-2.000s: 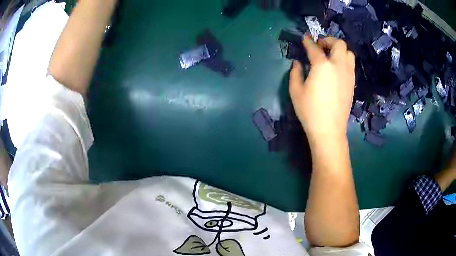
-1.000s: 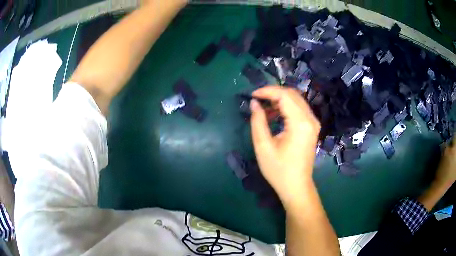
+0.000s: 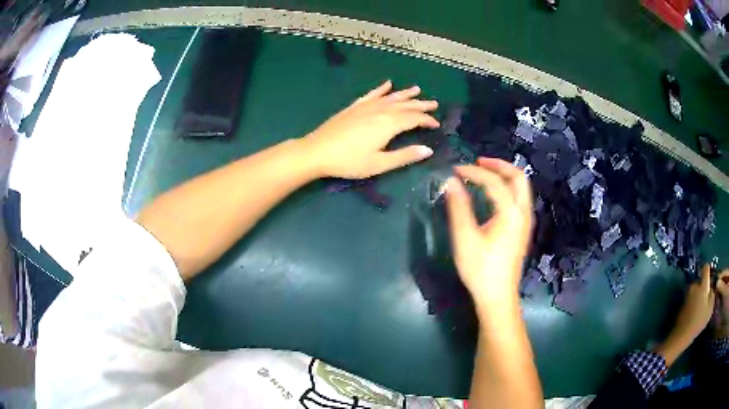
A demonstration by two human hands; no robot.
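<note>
My left hand (image 3: 372,134) lies palm down near the pile's left edge, fingers spread, with nothing visible in it. My right hand (image 3: 491,228) is beside the pile, thumb and fingers curved towards each other. A small pale spot shows at its thumb tip, too blurred to tell if a piece is held. The pile of small black pieces (image 3: 595,188), flecked with silver, spreads over the right side of the green bench. A few dark pieces (image 3: 436,291) lie left of my right wrist. Others are partly hidden below my left hand.
A black handset (image 3: 217,84) lies at the upper left. A white cloth or sheet (image 3: 76,136) is at the far left. A pale strip (image 3: 352,30) borders the bench; small dark items (image 3: 673,96) lie beyond it. Another person's hands (image 3: 697,307) are at the right edge.
My left hand has come into view from beyond the top edge and is on the bench. My right hand has drawn back from the pile. The view has shifted, showing the black handset and the border strip.
</note>
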